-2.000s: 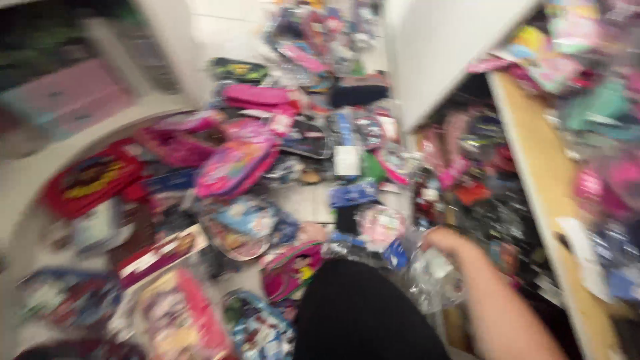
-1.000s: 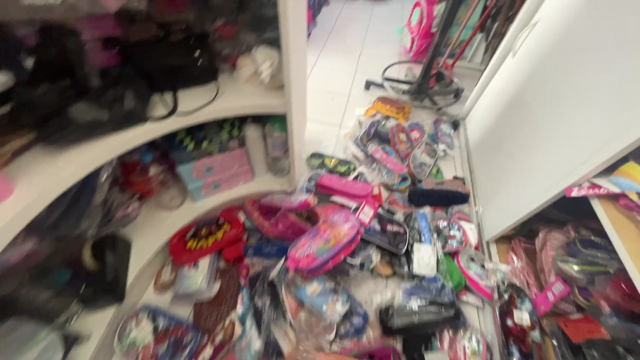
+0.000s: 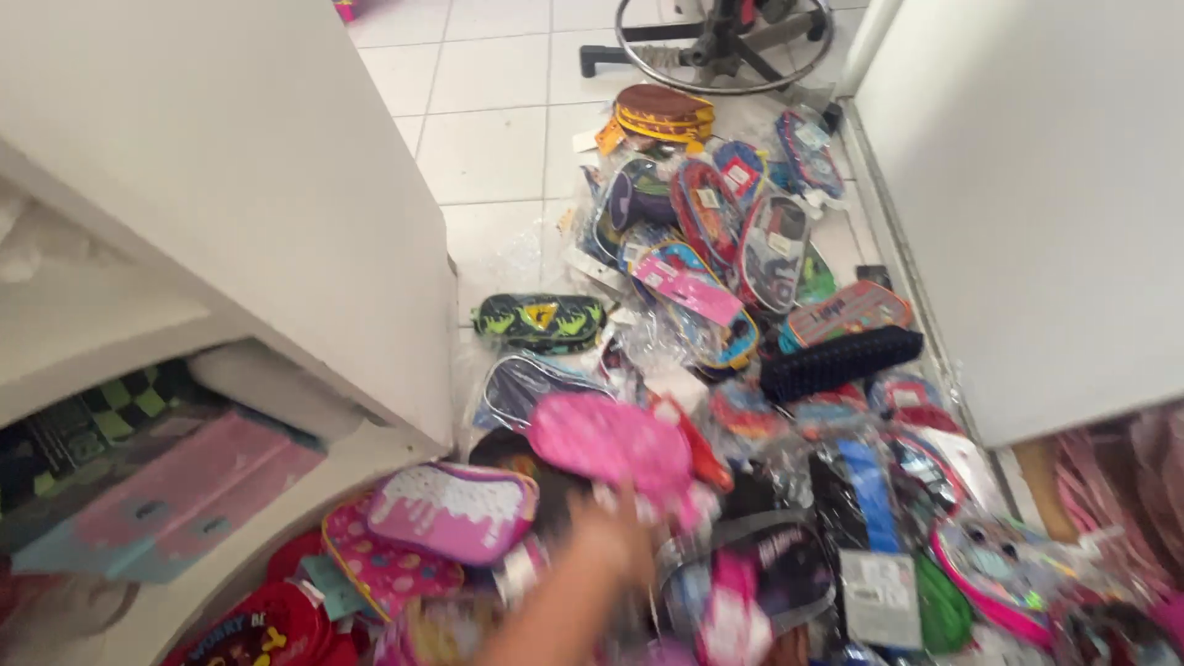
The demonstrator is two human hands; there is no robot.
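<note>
My left hand [image 3: 615, 541], blurred, reaches in from the bottom edge over a pile of pencil cases. Just beyond its fingers is a bright pink pouch [image 3: 610, 444], also blurred; whether the fingers grip it cannot be told. Left of the hand lies a purple and white drip-patterned case [image 3: 453, 513] on a pink dotted one. To the right sit a black case [image 3: 777, 564] in clear plastic and a pack with a white label [image 3: 879, 597]. My right hand is out of view.
White cabinet panels stand at left [image 3: 277, 185] and right [image 3: 1036, 203]. More cases, including a black and green one [image 3: 539, 321] and a brown and yellow round one [image 3: 664, 116], cover the tiled floor. A wheeled chair base [image 3: 721, 46] stands behind. Pink boxes [image 3: 185, 499] fill a low shelf.
Two seconds ago a hand at the right touched clear plastic packaging; that hand is out of view now. My left forearm has come in at the bottom. The view has shifted considerably.
</note>
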